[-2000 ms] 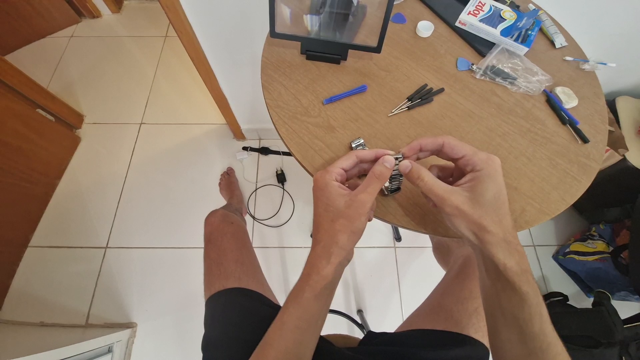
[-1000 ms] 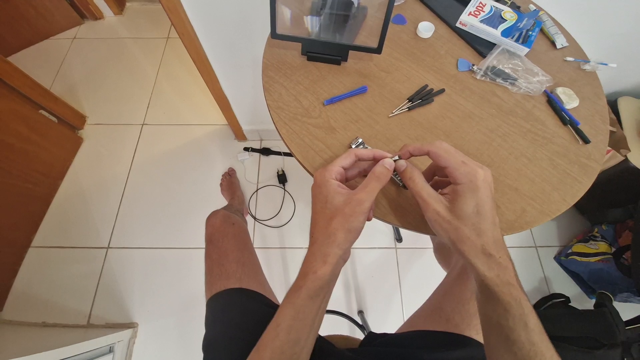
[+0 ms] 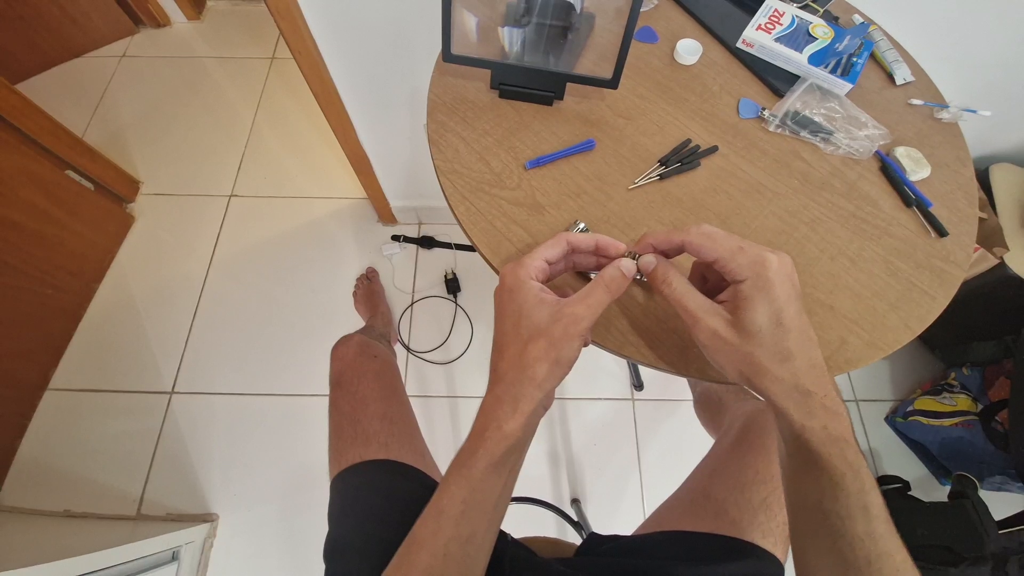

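My left hand (image 3: 556,300) and my right hand (image 3: 724,300) meet over the near edge of the round wooden table, thumbs and forefingers pinching a small, shiny metal-link band (image 3: 634,256), which looks like a watch bracelet. Most of it is hidden by the fingers. Its silver end (image 3: 578,227) shows beyond my left fingers, close to the tabletop. Beyond my hands lie several small black-handled screwdrivers (image 3: 676,162) and blue plastic pry tools (image 3: 560,154).
A framed magnifier screen (image 3: 544,40) stands at the table's back left. At the right are a cotton-swab box (image 3: 804,44), a clear plastic bag (image 3: 832,120), a tube (image 3: 884,54), a white stone-like piece (image 3: 910,163) and more tools. A black cable (image 3: 436,352) and a black-strapped watch (image 3: 430,242) lie on the floor.
Two seconds ago more of the metal links hung visible below my fingertips; now they are mostly covered or turned. Both hands remain in nearly the same place.
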